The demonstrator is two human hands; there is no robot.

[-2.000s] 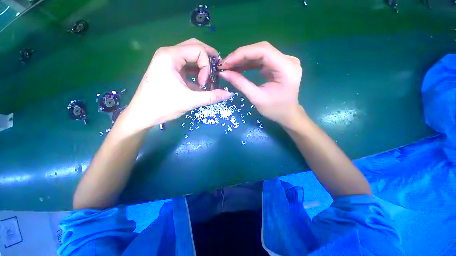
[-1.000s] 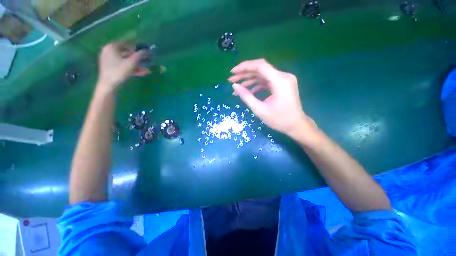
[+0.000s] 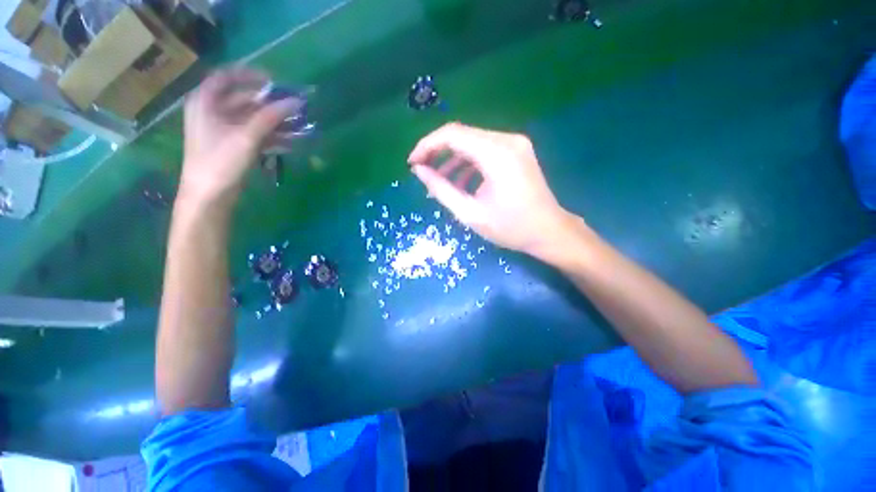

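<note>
My left hand is blurred, at the far left over the green surface. Its fingers are closed on a dark round black assembly, also blurred. My right hand is above the upper right of the loose pile of tiny white clips. Its thumb and index fingertips are close together; whether a clip is between them I cannot tell. Three round black assemblies lie grouped left of the pile. Another black assembly lies alone beyond the pile.
A black assembly lies at the top edge. A dark part lies below my left hand. A pale metal bracket reaches in from the left. Cardboard boxes stand far left. A blue sleeve shows at the right edge.
My hands, together on an assembly above the clips at first, have parted. My left hand has moved to the far left; my right stays by the pile. The view has shifted, showing boxes and bracket.
</note>
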